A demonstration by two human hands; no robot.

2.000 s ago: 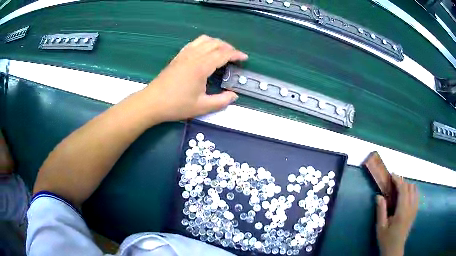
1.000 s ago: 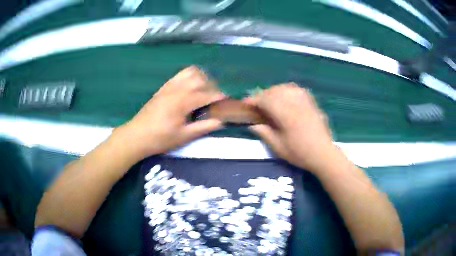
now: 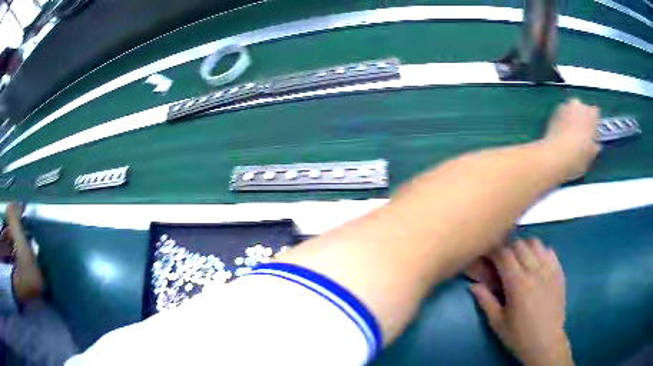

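A grey strip housing (image 3: 311, 176) lies on the green surface beyond the tray, with a row of pale discs in its pockets. My left arm reaches across to the right. My left hand (image 3: 575, 139) is at the left end of another strip housing (image 3: 618, 129); its fingertips are hidden, so I cannot tell whether it grips. My right hand (image 3: 526, 289) is low on the right, near the front edge, with its fingers curled round a mostly hidden reddish-brown pressing block (image 3: 484, 273). The black parts tray (image 3: 222, 233) holds many loose discs, partly covered by my sleeve.
Two joined strips (image 3: 333, 76) lie along the far white strip. A pale hoop (image 3: 225, 64) and a small white piece (image 3: 159, 83) lie beyond. A metal post (image 3: 538, 43) stands far right. Small strips (image 3: 102, 177) lie left. Another person's arm (image 3: 26, 261) is at the left edge.
The view has swung right. My hands were together over the reddish-brown block; now my left hand has moved far right and my right hand has drawn back toward the front edge. The strip lies uncovered.
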